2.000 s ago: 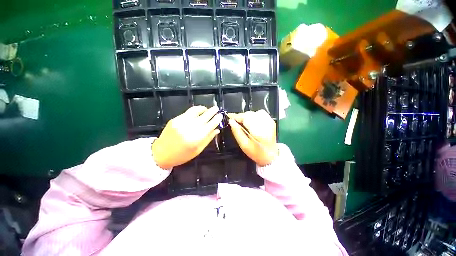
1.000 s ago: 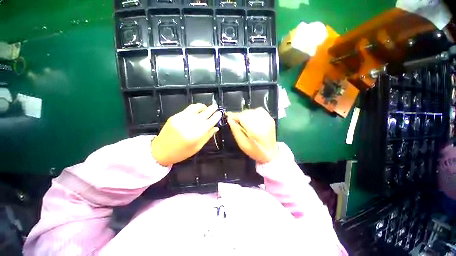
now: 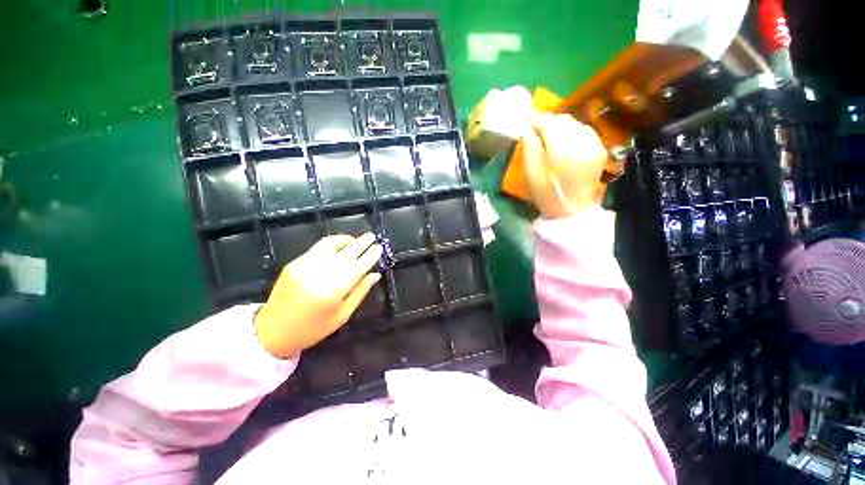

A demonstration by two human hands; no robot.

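A small black module (image 3: 383, 253) is pinched in the fingertips of my left hand (image 3: 318, 292), above the middle of the black compartment tray (image 3: 308, 173). Modules sit in most pockets of the tray's two far rows; the nearer pockets that show hold none. My right hand (image 3: 569, 163) is over the orange fixture (image 3: 517, 180), beside the cream block (image 3: 500, 118). Its fingers point away from me, and whether they hold anything is not clear. The hand hides much of the fixture's base.
A white paper label (image 3: 690, 21) lies on the fixture top, with a red-tipped item (image 3: 774, 26) behind it. Stacked supply trays (image 3: 713, 223) and a pink fan (image 3: 828, 292) are at the right. Paper slips (image 3: 493, 45) lie on the green mat.
My right hand has left the module and moved far right to the fixture. My left hand still holds the module. The view has turned, so the tray appears lower and tilted.
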